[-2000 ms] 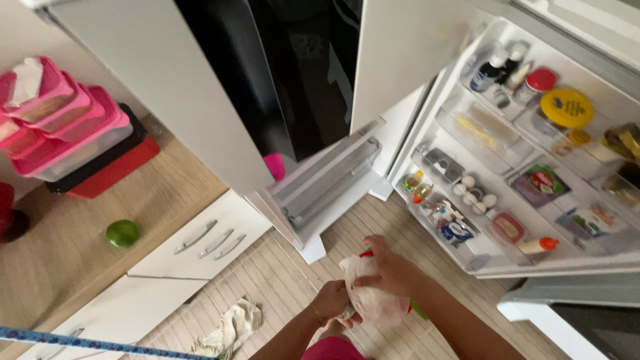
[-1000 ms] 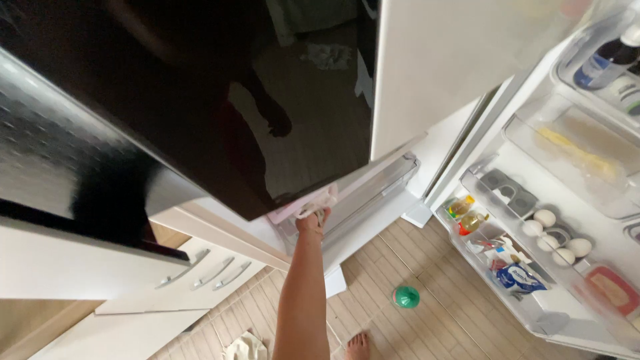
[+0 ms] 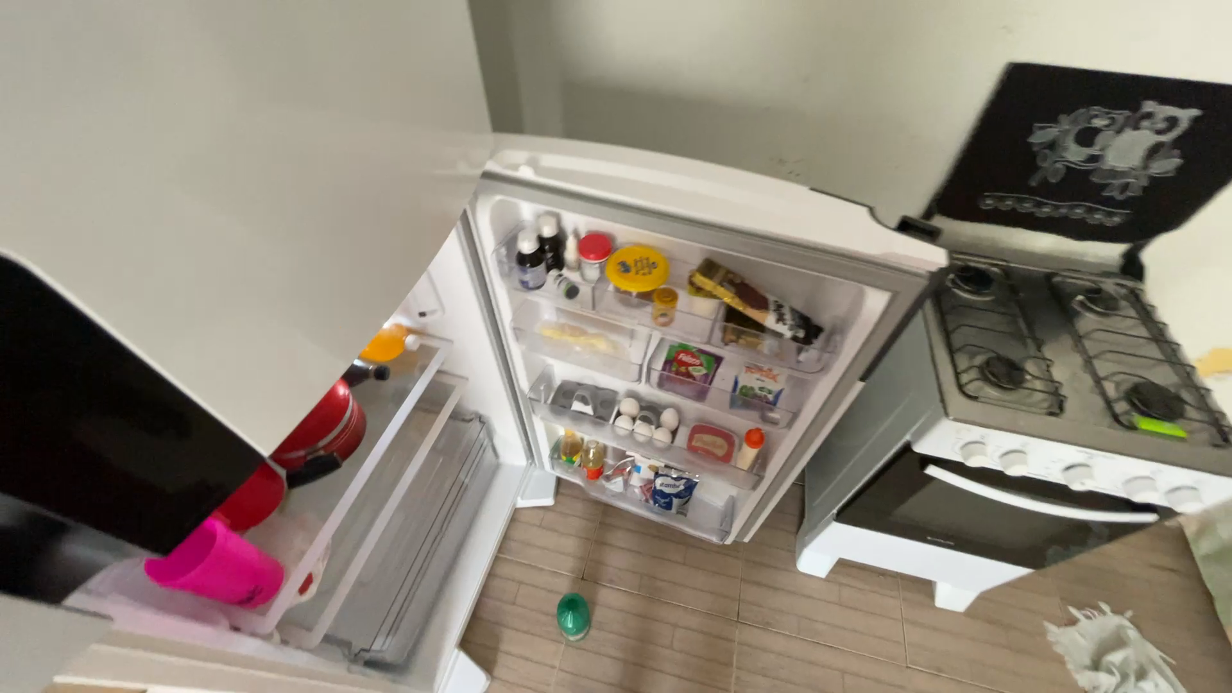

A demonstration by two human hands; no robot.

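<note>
Neither of my hands shows in the head view now. The fridge door (image 3: 712, 221) stands wide open, its shelves carrying bottles, jars, eggs (image 3: 647, 422) and packets. Inside the fridge are a bright pink plastic cup (image 3: 217, 563), red pots (image 3: 322, 428) with dark handles, and an orange item (image 3: 387, 343) farther back. A pale plastic bag (image 3: 306, 563) with a bit of red lies beside the cup. Below the shelf rails is a clear drawer (image 3: 414, 539). A green bottle (image 3: 574, 616) is on the tiled floor.
A gas stove (image 3: 1059, 423) with its dark glass lid (image 3: 1088, 154) raised stands right of the fridge door. A bright green object (image 3: 1160, 426) lies on its front right corner. A whitish cloth (image 3: 1107, 650) is on the floor at lower right. The white upper door (image 3: 241, 173) fills the upper left.
Two seconds ago both hands held a pale plastic bag above the floor; one second ago one hand reached into the fridge. Now no hand is visible. The view has swung right to the stove.
</note>
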